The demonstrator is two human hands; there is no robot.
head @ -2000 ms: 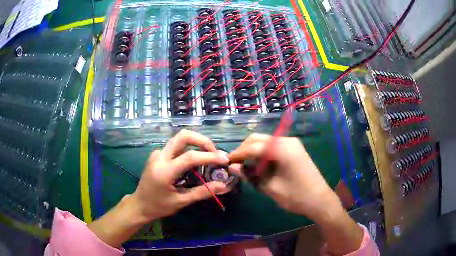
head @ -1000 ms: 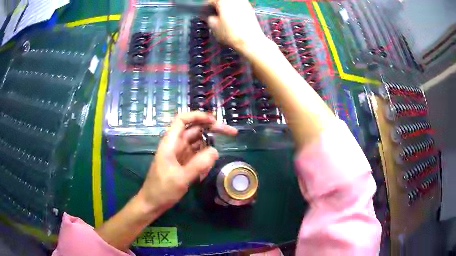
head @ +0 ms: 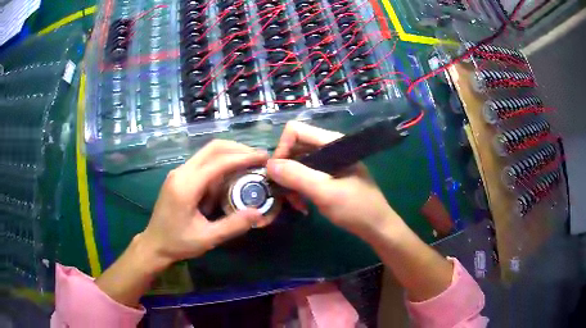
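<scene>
A small speaker (head: pixel 253 194) sits face-up on the test fixture (head: pixel 272 208), showing a silver ring and blue-grey centre. My left hand (head: pixel 199 198) curls around the fixture's left side, thumb and fingers at the speaker's edge. My right hand (head: pixel 334 186) holds the black test probe (head: pixel 360 148), its front end near the speaker's upper right edge; the tip is hidden by my fingers. A red cable leaves the probe's rear. The fixture's base is mostly hidden by my hands.
A clear tray (head: pixel 128 144) with rows of speakers and red leads lies behind the fixture. An empty-looking tray (head: pixel 26 147) is at left. At right, more speaker rows (head: pixel 523 134) lie over a cardboard sheet (head: pixel 485 144). A reddish-brown block (head: pixel 437 214) is near the right edge.
My right hand has come back from over the main tray to the fixture with the probe in it. My left hand has moved down around the fixture, and a speaker now sits there.
</scene>
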